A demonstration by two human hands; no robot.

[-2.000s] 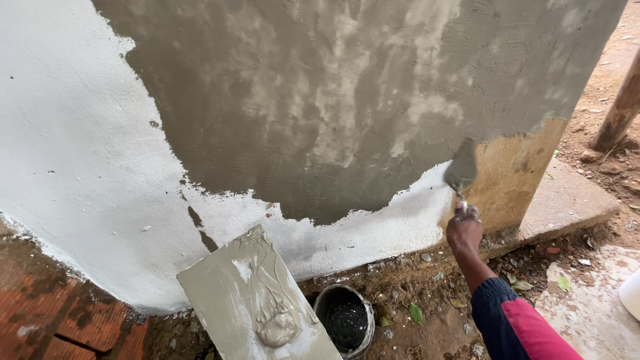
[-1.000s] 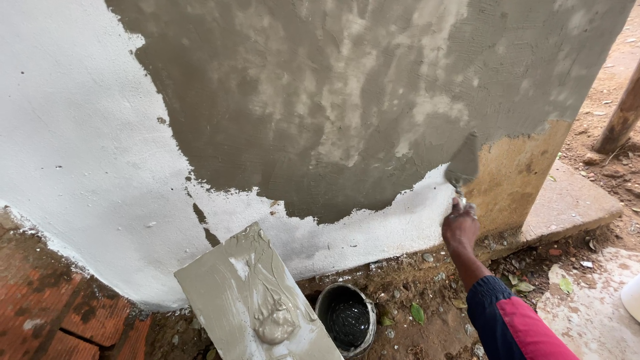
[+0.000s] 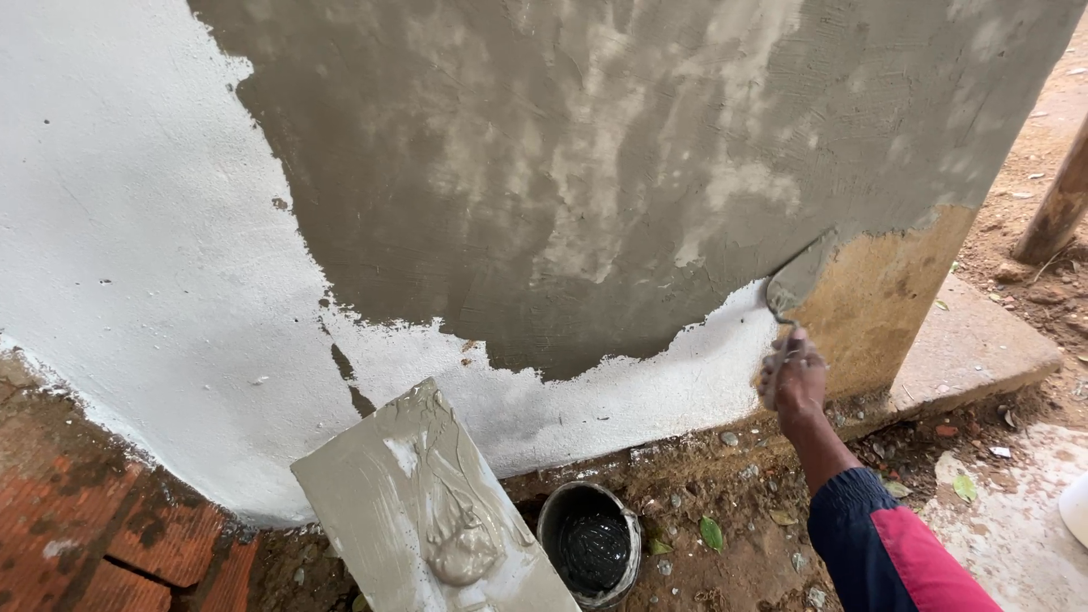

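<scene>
My right hand (image 3: pixel 796 374) grips the handle of a pointing trowel (image 3: pixel 801 272), whose blade lies tilted against the wall where grey plaster, white paint and a tan patch (image 3: pixel 888 293) meet. Wet-looking grey plaster (image 3: pixel 476 170) covers the upper wall, with a ragged lower edge above the white-painted part (image 3: pixel 161 255). A flat board (image 3: pixel 357 501) smeared with grey mix juts in from the bottom, bearing a wet lump of the mix (image 3: pixel 463 552). My left hand is out of view, and what supports the board is hidden.
A dark bucket (image 3: pixel 633 527) stands on the soil beside the board. Red bricks (image 3: pixel 161 535) lie at lower left. A concrete ledge (image 3: pixel 977 348) runs past the wall's corner, with a wooden post (image 3: pixel 1058 204) beyond. Part of a white container (image 3: pixel 1078 510) shows at the right edge.
The trowel blade has turned from pointing nearly straight up to leaning up and right. My right hand remains near the same part of the wall.
</scene>
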